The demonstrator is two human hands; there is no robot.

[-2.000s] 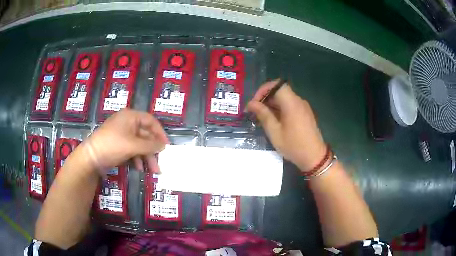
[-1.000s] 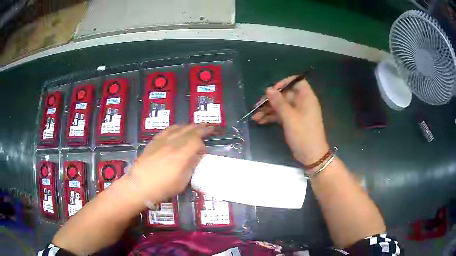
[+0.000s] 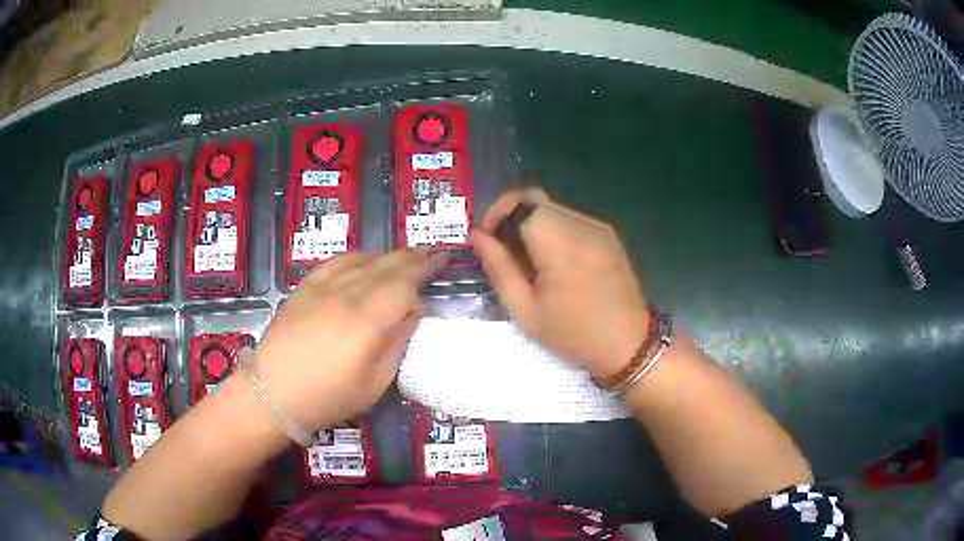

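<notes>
Red units (image 3: 323, 201) with white labels lie in two rows in a clear tray (image 3: 507, 127). My left hand (image 3: 344, 333) reaches over the tray, its fingertips at the lower end of the top-right unit (image 3: 431, 174). A white sheet (image 3: 497, 370) with fine rows extends from under my left hand over the lower row; the hand's grip on it is partly hidden. My right hand (image 3: 566, 280) is closed around a dark thin tool (image 3: 515, 220), its fingertips beside the same unit's lower right edge. The tool's tip is hidden or blurred.
A white desk fan (image 3: 920, 122) with a round base (image 3: 848, 164) stands at the right. A dark flat phone (image 3: 795, 201) lies beside it, and a small block with printed rows (image 3: 910, 266) lies below. A pale ledge (image 3: 634, 69) runs along the bench's far edge.
My right hand has moved left to the top-right unit, beside my left fingertips. The sheet has shifted slightly left and its fine rows now show. In the last second my left hand has stayed near that unit.
</notes>
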